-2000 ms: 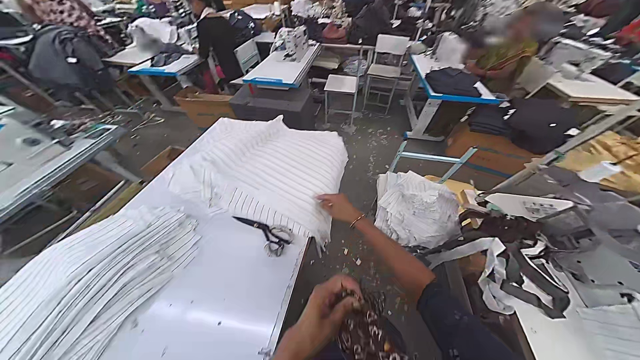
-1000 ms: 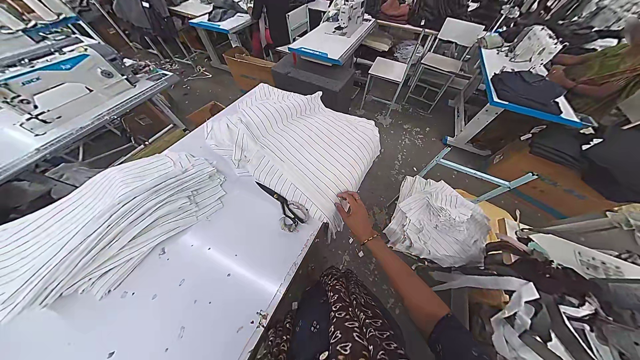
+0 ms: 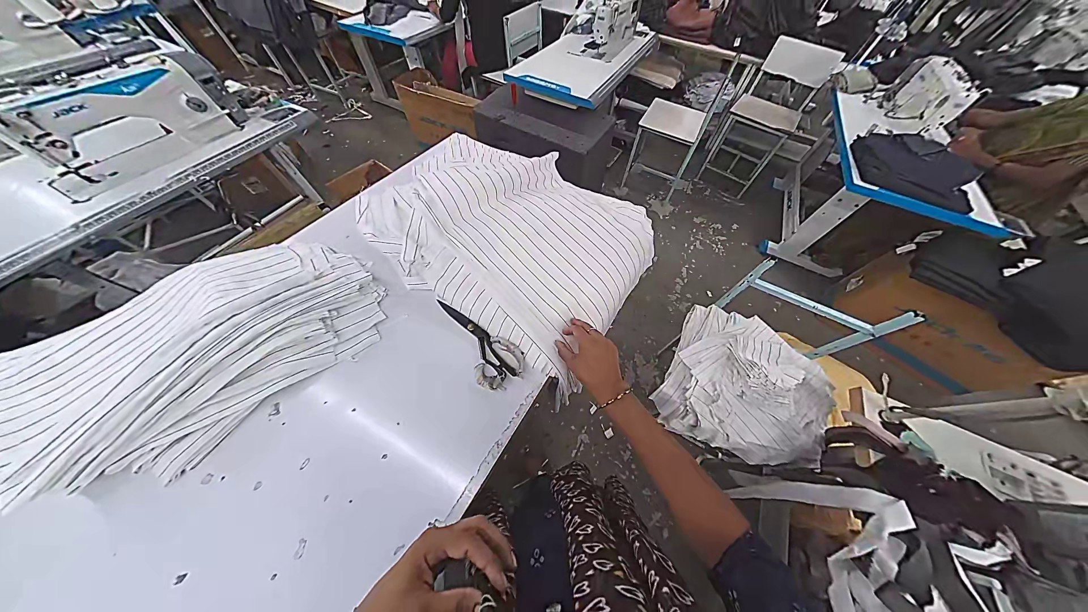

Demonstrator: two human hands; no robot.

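Observation:
My right hand, with a thin bracelet at the wrist, lies on the near right corner of a stack of white striped fabric pieces. Its fingers are slightly apart on the cloth. Just left of it, black-bladed scissors with wrapped handles lie on the white table, against the stack. Another fanned stack of white striped fabric covers the table's left side. At the bottom edge of the view my left hand curls around dark patterned cloth by my lap; part of its grip is hidden.
Right of my forearm stands a bundle of striped pieces, beside a heap of dark and pale fabric strips. A sewing machine is at the left. Folding chairs and machine tables stand beyond. A person's arm shows at far right.
My left hand, out of view one second ago, is back at the bottom edge. The right hand stays at the corner of the far stack. The view has moved nearer the table.

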